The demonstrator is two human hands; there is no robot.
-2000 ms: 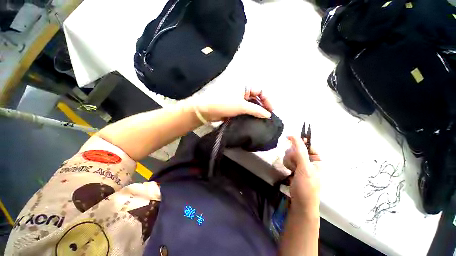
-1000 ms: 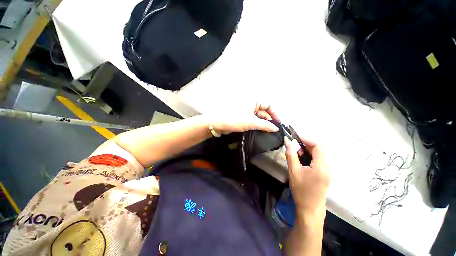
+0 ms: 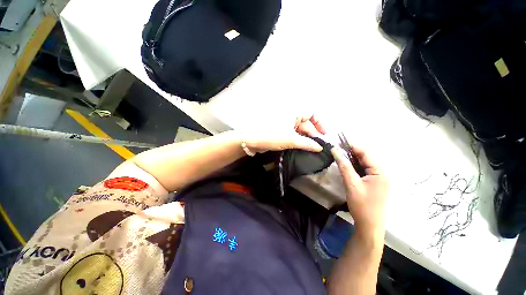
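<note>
A black bag piece [image 3: 303, 163] hangs over the near edge of the white table, a pale zipper line running down its left side. My left hand [image 3: 288, 141] grips its upper edge, thumb on top. My right hand [image 3: 363, 181] holds dark thread snips [image 3: 348, 151] in the palm, blades pointing up and away from the fabric. My right thumb and fingertip are at the edge of the piece, close to my left thumb. Whether they pinch a thread is too small to tell.
An oval black bag piece [image 3: 210, 49] with a pale sticker lies on the white table [image 3: 323, 69] at the upper left. A pile of black pieces [image 3: 461, 75] is at the right. Thread clippings [image 3: 453, 210] lie right of my right hand. A blue object [image 3: 334, 237] is below the table edge.
Since one second ago, the snips have turned from the fabric edge to point upward, and my right hand has shifted slightly right. My left hand keeps its hold.
</note>
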